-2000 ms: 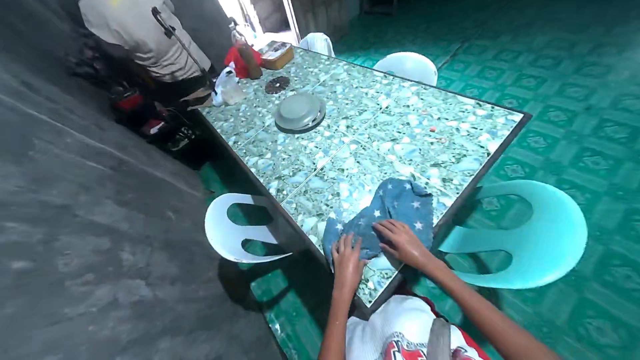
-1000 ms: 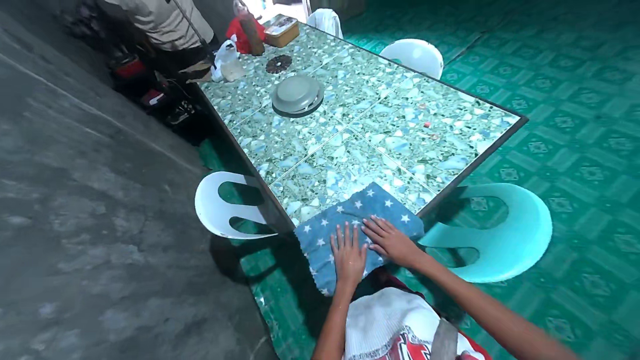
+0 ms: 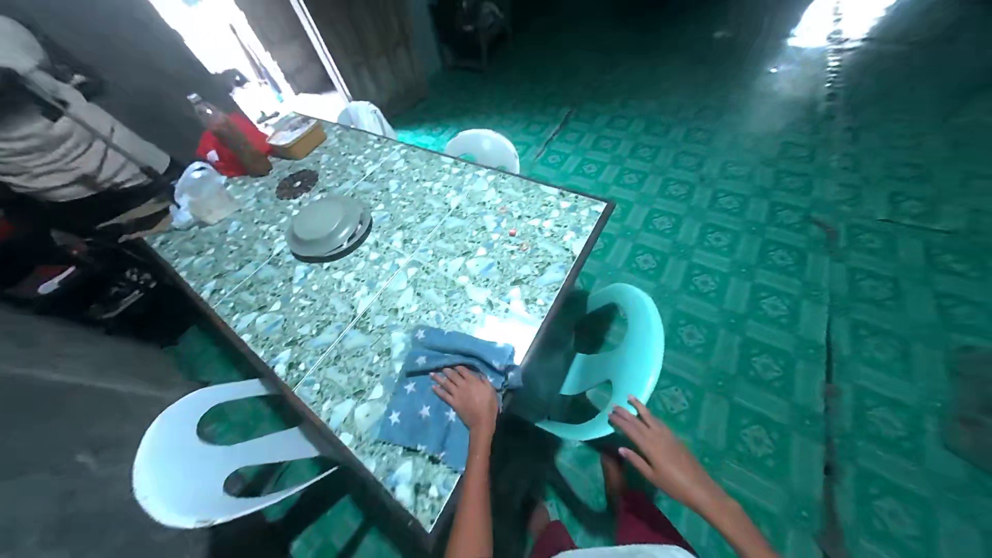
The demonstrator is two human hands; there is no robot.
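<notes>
A blue cloth with white stars (image 3: 426, 403) lies rumpled on the near corner of the tiled table (image 3: 372, 310). My left hand (image 3: 468, 394) rests on the cloth, palm down with its fingers a little apart. Off the table to the right is my right hand (image 3: 655, 449), its fingers spread and holding nothing; it is at the lower edge of the turquoise plastic chair (image 3: 639, 356). Whether it touches the chair I cannot tell.
Farther along the table are a covered grey dish (image 3: 325, 225), a dark round trivet (image 3: 297, 184), a plastic bag (image 3: 205, 194), a bottle (image 3: 232, 136) and a box (image 3: 297, 138). White chairs (image 3: 178, 457) (image 3: 484, 147) flank it. A person (image 3: 70, 132) is at the far left.
My right hand has left the cloth and moved right, off the table beside the turquoise chair. My left hand stays on the cloth, which was spread flatter one second ago. The view has shifted.
</notes>
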